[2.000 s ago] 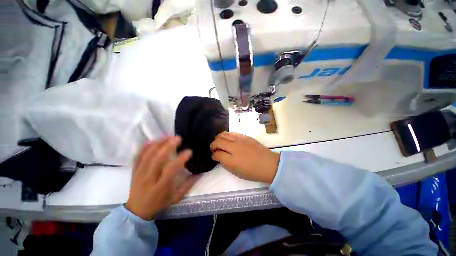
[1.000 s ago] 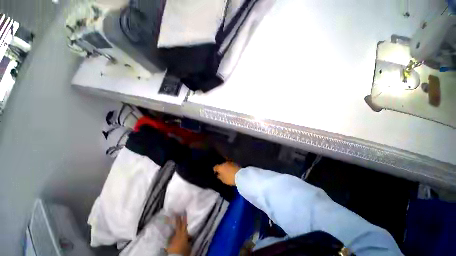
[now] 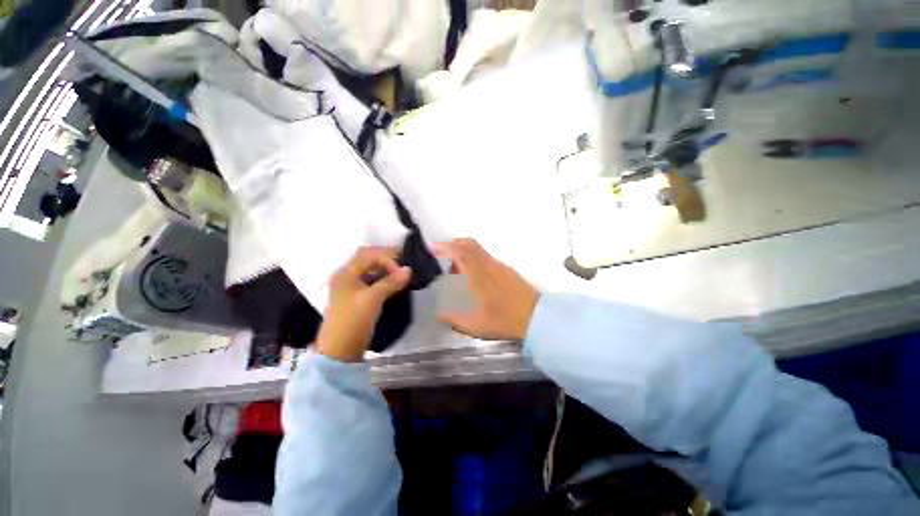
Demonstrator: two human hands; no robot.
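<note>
A white garment panel (image 3: 308,191) with a dark seam line lies on the table, left of the machine. A black cuff (image 3: 420,264) is at its near end. My left hand (image 3: 360,297) pinches the black cuff between thumb and fingers. My right hand (image 3: 486,292) is just right of the cuff, thumb and fingers apart; its fingertips are near or touching the cuff's edge, I cannot tell which. The presser foot (image 3: 646,176) is to the right, with no cloth seen under it.
A tan-brown seam guide (image 3: 686,197) is beside the presser foot. Slim pens or snips (image 3: 812,148) lie at the right. More white cloth (image 3: 378,35) is heaped behind. A grey machine part (image 3: 182,277) stands at the left. Dark and red material (image 3: 259,418) hangs below the table.
The view swung down left to garments below the table, then back up. Both hands have moved from those lower garments to a panel on the table; my left hand now pinches its cuff.
</note>
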